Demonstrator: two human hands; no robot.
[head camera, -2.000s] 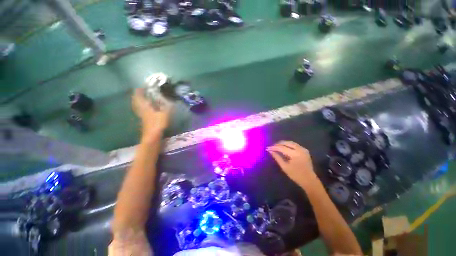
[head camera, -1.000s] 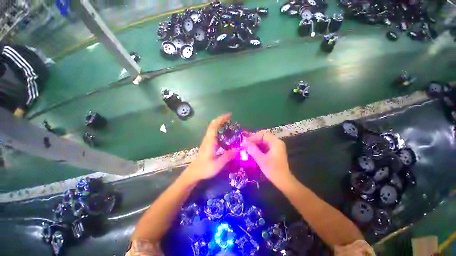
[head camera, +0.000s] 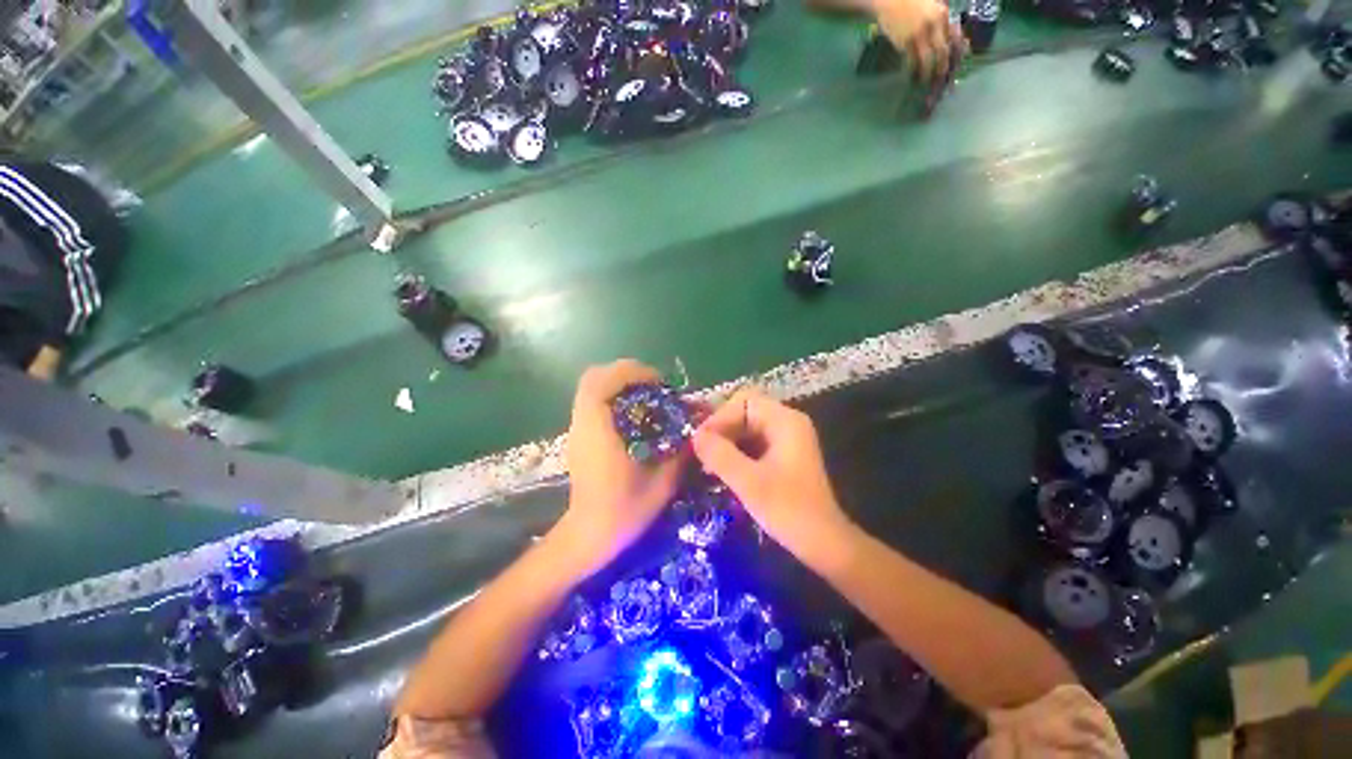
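Note:
My left hand (head camera: 605, 463) holds a round LED module (head camera: 650, 420) just in front of the whitish rail, its ring of small bulbs facing up and unlit. My right hand (head camera: 771, 467) has thumb and fingertips pinched together at the module's right edge; what it pinches is too small to tell, perhaps a lead wire. Below my hands, several LED modules (head camera: 635, 601) lie heaped on the dark bench near my lap. One lit module (head camera: 663, 688) there glows bright blue.
Black round housings (head camera: 1078, 512) lie heaped at right. More modules (head camera: 255, 564) lie at left, one glowing blue. The green conveyor (head camera: 593, 274) beyond the rail (head camera: 890, 356) carries partly joined units (head camera: 461, 340). Another person's hand (head camera: 922, 42) reaches in at top. A cardboard box (head camera: 1272, 709) stands lower right.
My left hand came back from the belt with a module and met my right hand. The magenta glow at my hands has gone out. Another person's hand has appeared at the top.

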